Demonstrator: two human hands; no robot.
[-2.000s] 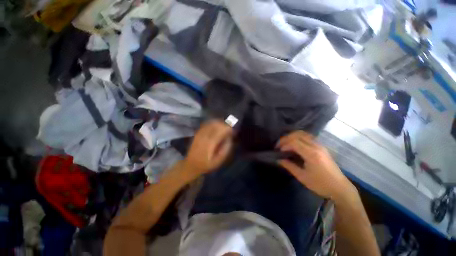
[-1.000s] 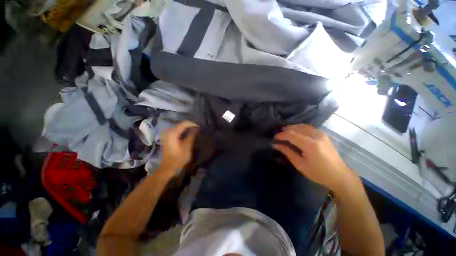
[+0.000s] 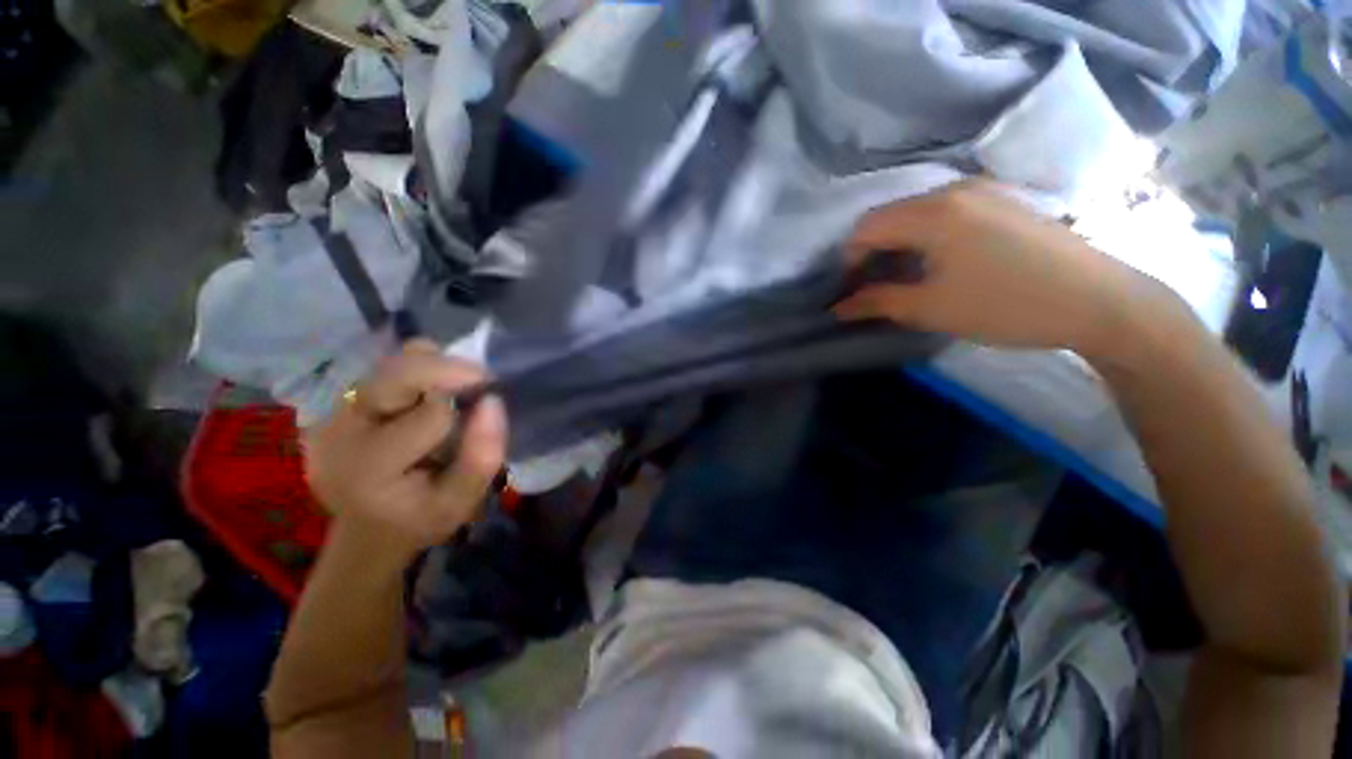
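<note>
A dark grey garment piece is stretched between my two hands above my lap, blurred by motion. My left hand pinches its left end between thumb and fingers. My right hand grips its right end, higher up and over the table edge. A large pale grey garment panel lies heaped on the table behind it. Where the dark piece joins the pale cloth is blurred.
The white, blue-edged table runs down to the right. The sewing machine and a phone are at the right. Grey-white cloth is heaped at the left, above a red basket on the floor.
Both hands have lifted the dark cloth off the lap and pulled it taut; the right hand has moved up and right. The white label is no longer visible. The view has shifted.
</note>
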